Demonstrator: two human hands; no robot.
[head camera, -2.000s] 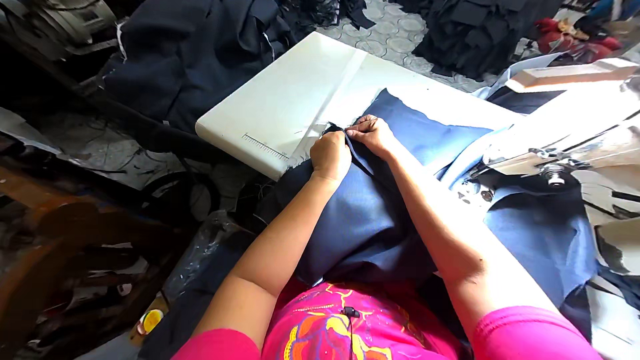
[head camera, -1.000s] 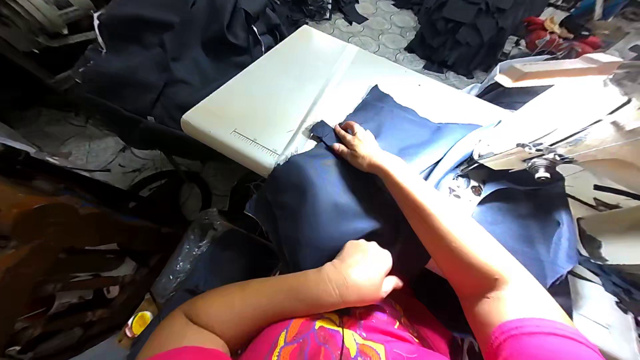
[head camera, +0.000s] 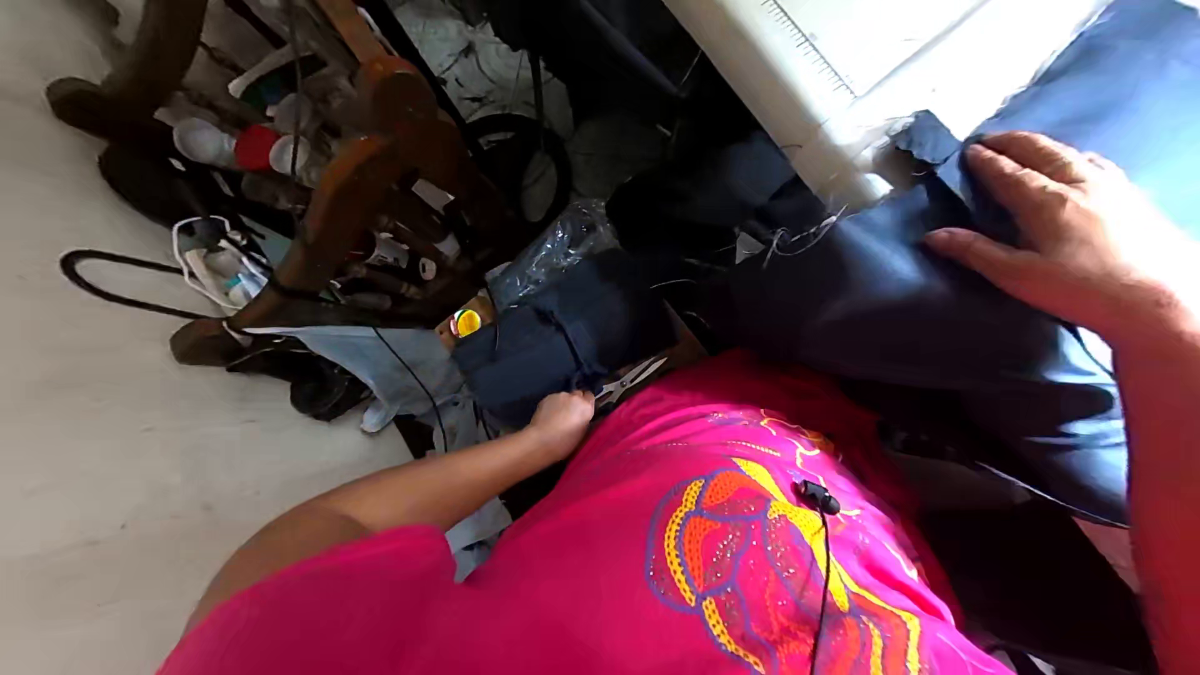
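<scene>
My left hand is low beside my waist, its fingers closed around the handle end of metal scissors, whose blades point up and to the right. Folded dark blue cloth lies just beyond that hand. At the right, my right hand rests palm down on a large piece of dark blue fabric, thumb apart from the fingers. This fabric drapes over the near edge of the white sewing machine table and down across my lap. Loose threads hang from its frayed edge near the table corner.
A wooden stand with bottles and small things is at the upper left, beside a pale wall. Near the folded cloth are clear plastic wrap and a round yellow-topped item. Light blue cloth hangs from the stand.
My left hand has left the fabric at the table, moved down and to the left, and now grips scissors. My right hand stays on the fabric. The view has swung left and down.
</scene>
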